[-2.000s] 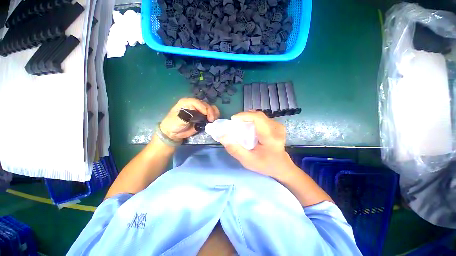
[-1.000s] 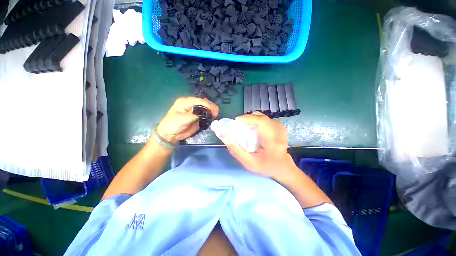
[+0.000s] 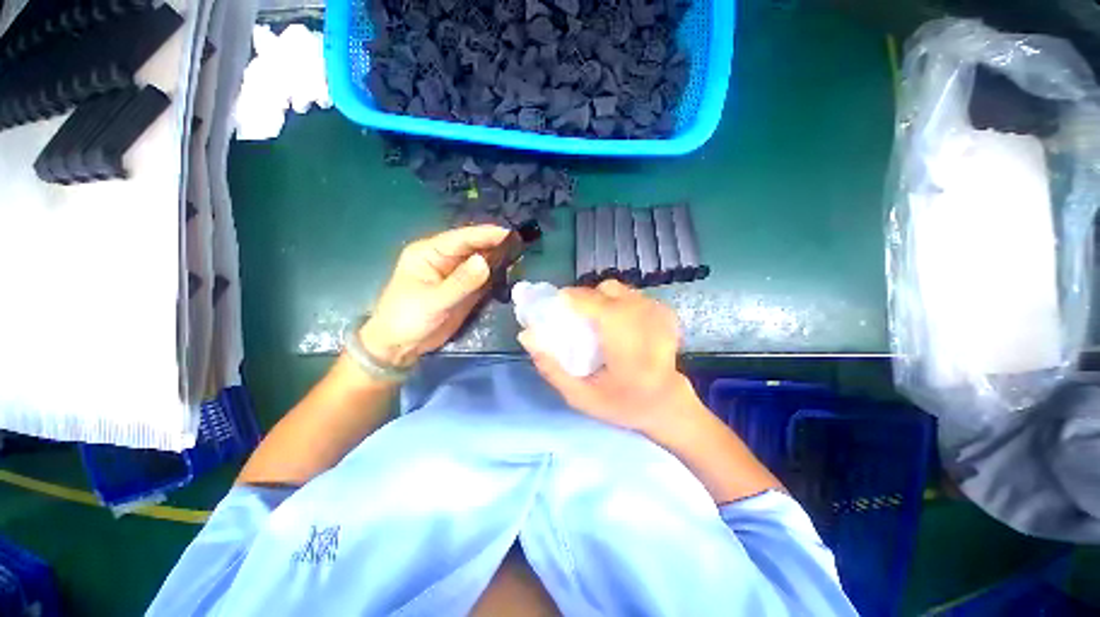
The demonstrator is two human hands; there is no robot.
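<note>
My left hand [image 3: 425,292] holds a black housing [image 3: 509,256] near the bench's front edge, one end showing past my fingers. My right hand [image 3: 630,350] is closed around a translucent white squeeze bottle [image 3: 562,330], its narrow end pointing up and left toward the housing. The fine tip is too blurred to tell if it touches. A short row of black housings [image 3: 636,241] lies side by side just beyond my right hand. A heap of small black inserts [image 3: 507,187] lies beyond my left hand.
A light-blue basket [image 3: 531,144] full of inserts stands at the back. Layered white sheets [image 3: 97,289] with black parts are on the left, beside crumpled white cloth [image 3: 285,75]. A clear plastic bag [image 3: 911,241] with a white sheet is on the right. Blue crates [image 3: 859,482] stand below the bench.
My left hand has turned the housing, so its end now points up and right. The bottle's narrow end is a little lower and steeper. The whole view has shifted slightly.
</note>
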